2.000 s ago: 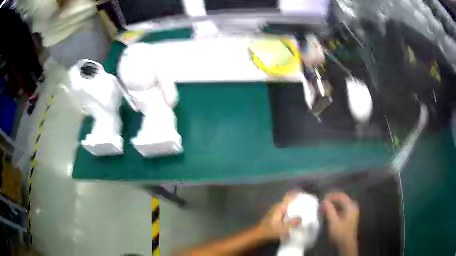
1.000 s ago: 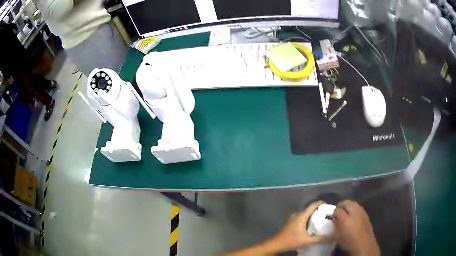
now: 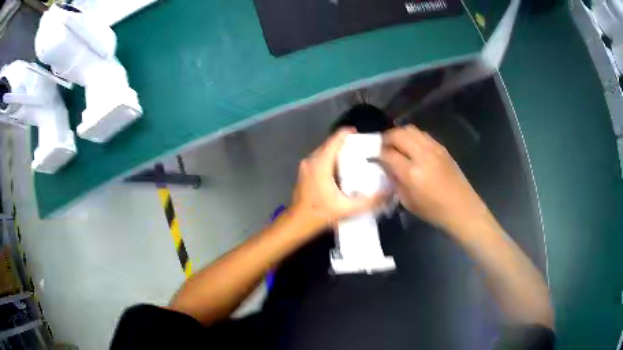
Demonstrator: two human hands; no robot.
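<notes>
A white security camera (image 3: 358, 239) is held upright over my lap, below the bench's front edge, with its flat mounting base toward me. My left hand (image 3: 320, 181) is closed around the left side and lower part of its round head. My right hand (image 3: 417, 167) is at the head's right side, with its fingertips on or close to the surface. Blur hides whether the right fingers pinch anything small.
Two white cameras stand on the green bench (image 3: 205, 102) at the upper left. A black mouse pad (image 3: 355, 20) lies at the top. A white strip (image 3: 501, 41) hangs by the bench corner. A green side bench (image 3: 567, 171) is at the right.
The view has tilted down and shifted, so the held camera and both hands show higher and nearer the middle. The keyboard and monitor have left the view. The left hand still holds the camera.
</notes>
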